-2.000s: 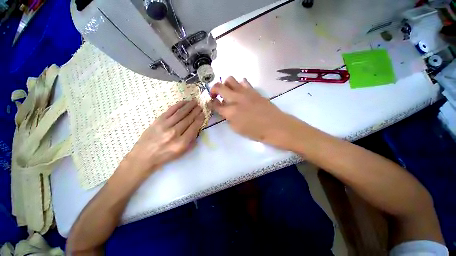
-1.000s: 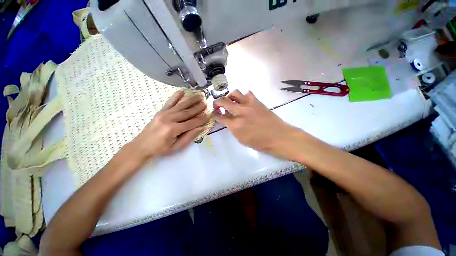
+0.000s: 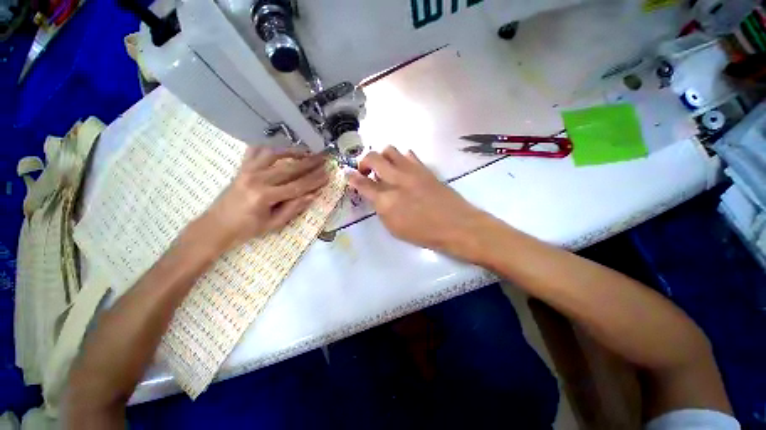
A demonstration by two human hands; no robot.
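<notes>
A cream woven bag panel (image 3: 243, 290) with rows of small dashes lies under the sewing machine head (image 3: 227, 84), one corner pointing to the table's front edge. My left hand (image 3: 273, 193) lies flat on the panel just left of the presser foot (image 3: 343, 158), fingers together, pressing it. My right hand (image 3: 403, 193) is at the panel's edge right of the presser foot, thumb and fingertips bunched there. The fingertips seem to pinch the edge, but the exact contact is small and partly hidden. The needle tip cannot be made out.
Red-handled thread snips (image 3: 525, 146) lie right of the needle, beside a green square (image 3: 605, 134). Bobbins (image 3: 712, 120) sit at the table's right end. Stacked cream bag pieces (image 3: 50, 252) lie left of the table on blue sheeting. Scissors (image 3: 40, 42) lie at the upper left.
The panel has turned, its lower part swinging toward the table's front edge. My left hand has moved slightly left and up with it. My right hand stays by the presser foot.
</notes>
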